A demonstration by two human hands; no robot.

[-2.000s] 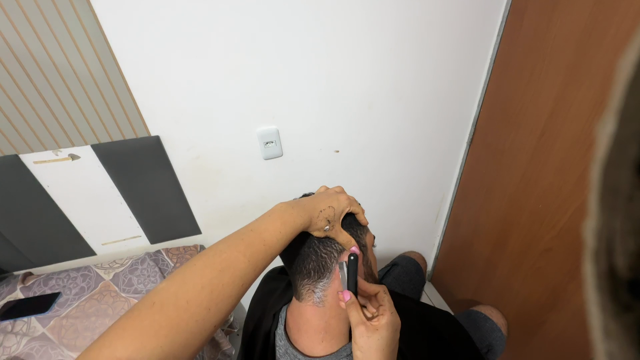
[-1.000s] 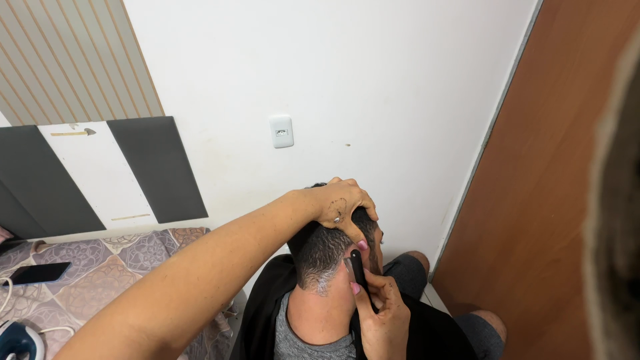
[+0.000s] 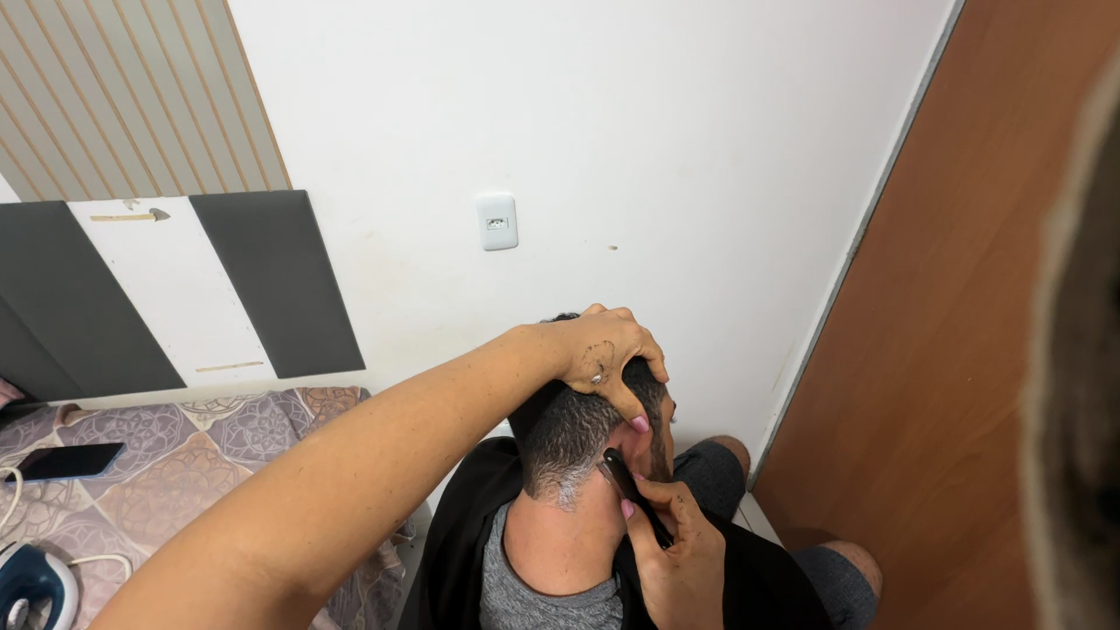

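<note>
A seated person's head [image 3: 569,429], with short dark hair, is seen from behind and above. White lather [image 3: 567,490] lies along the nape hairline. My left hand [image 3: 612,354] rests on top of the head, fingers spread, its thumb pressing at the ear [image 3: 632,444]. Between the thumb and fingers of my right hand [image 3: 674,542] is a black-handled straight razor [image 3: 634,494], its upper end against the skin just behind the ear. Loose dark hair clippings stick to my left hand. A black cape [image 3: 468,525] lies over the person's shoulders, around a grey shirt [image 3: 525,595].
On the left, a patterned bedspread [image 3: 157,472] carries a phone [image 3: 70,461] and a blue and white clothes iron [image 3: 39,586] with its cord. A white wall with an outlet [image 3: 497,222] stands ahead; a brown wooden door [image 3: 945,289] is on the right.
The razor, upright beside the ear two seconds ago, is now tilted, its upper end toward the left behind the ear. My left hand stays on the head. The view has shifted a little.
</note>
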